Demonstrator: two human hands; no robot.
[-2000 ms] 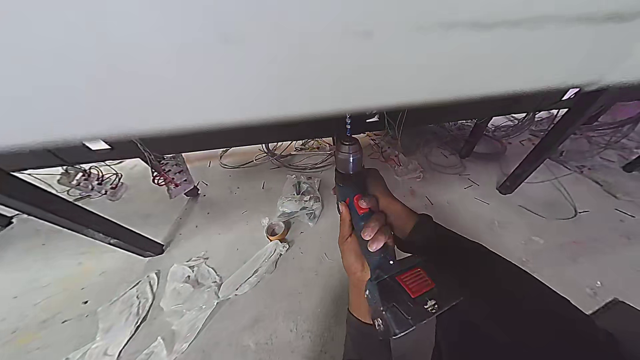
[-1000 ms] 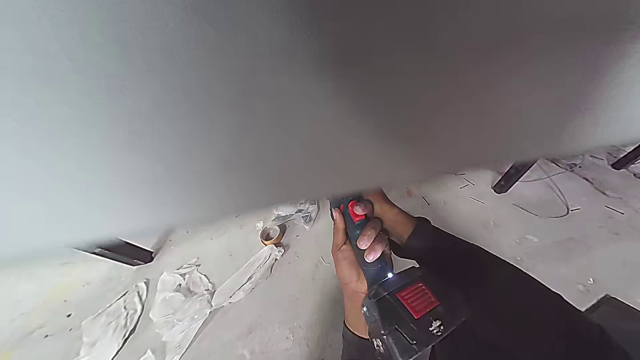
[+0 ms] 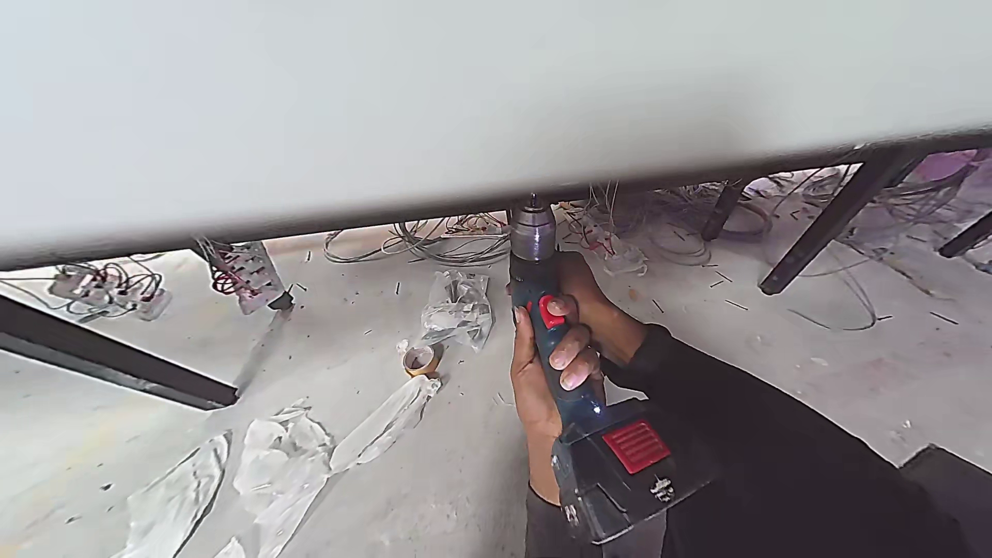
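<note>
A blue and black cordless drill (image 3: 542,294) points up at the underside edge of a white table top (image 3: 434,93). My right hand (image 3: 577,341) is wrapped around its grip, a finger at the red trigger. My left hand (image 3: 531,387) supports the drill from the left side. The metal chuck (image 3: 533,232) sits just below the table's dark frame (image 3: 310,230); only a short piece of the bit shows above it, and its tip is hidden. At the lower end of the drill is a battery pack (image 3: 632,488) with a red patch.
Dark metal legs (image 3: 116,353) stand left and right (image 3: 829,225). On the floor lie a roll of tape (image 3: 420,359), a clear plastic bag (image 3: 459,310), crumpled white plastic (image 3: 283,457), coiled cables (image 3: 449,244) and power strips (image 3: 246,275).
The view has shifted; a second ago the table top hid the chuck, which shows again now. Two seconds ago a longer length of the bit showed above the chuck. Both hands still hold the drill.
</note>
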